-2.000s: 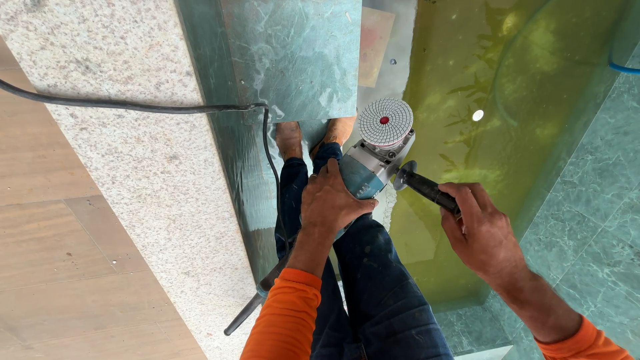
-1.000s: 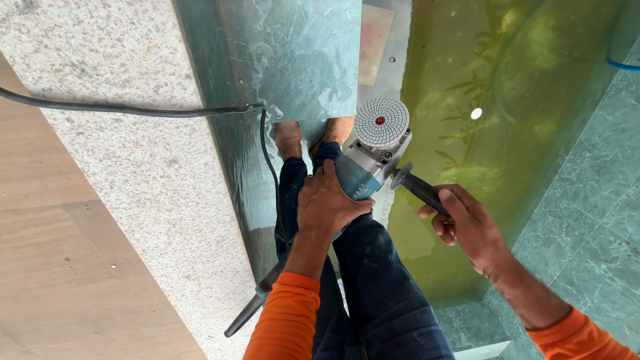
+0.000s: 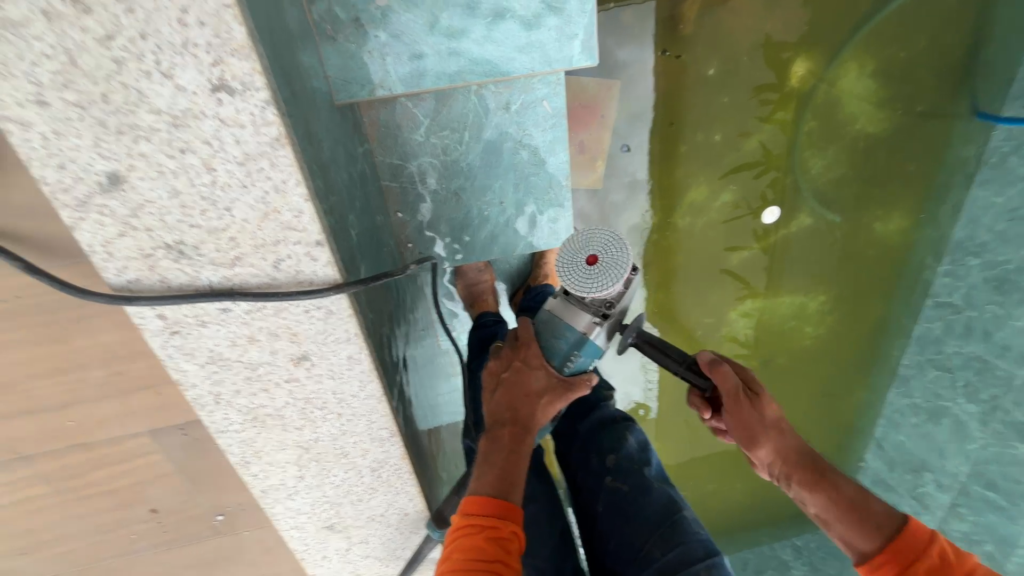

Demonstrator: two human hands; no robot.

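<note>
An angle grinder or polisher (image 3: 572, 332) with a teal body and grey metal head is held in front of my legs. Its round gridded polishing pad (image 3: 594, 262), red at the centre, faces up toward the camera. My left hand (image 3: 524, 380) is wrapped round the body just below the head. At the right, my right hand (image 3: 740, 408) grips the end of the black side handle (image 3: 668, 356). The tool's rear part is partly hidden by my left forearm. A black power cord (image 3: 240, 296) crosses from the left edge and hangs down beside my leg.
My bare feet (image 3: 478, 288) stand on a wet ledge near green stone tiles (image 3: 488, 160). A speckled stone coping (image 3: 240, 200) and wood-look flooring (image 3: 104, 392) lie left. Greenish water (image 3: 720, 280) fills the right side, with a blue hose (image 3: 998, 118) at the far edge.
The view has shifted a little, and the edge of an upper green tile now shows at the top. Both hands keep hold of the tool.
</note>
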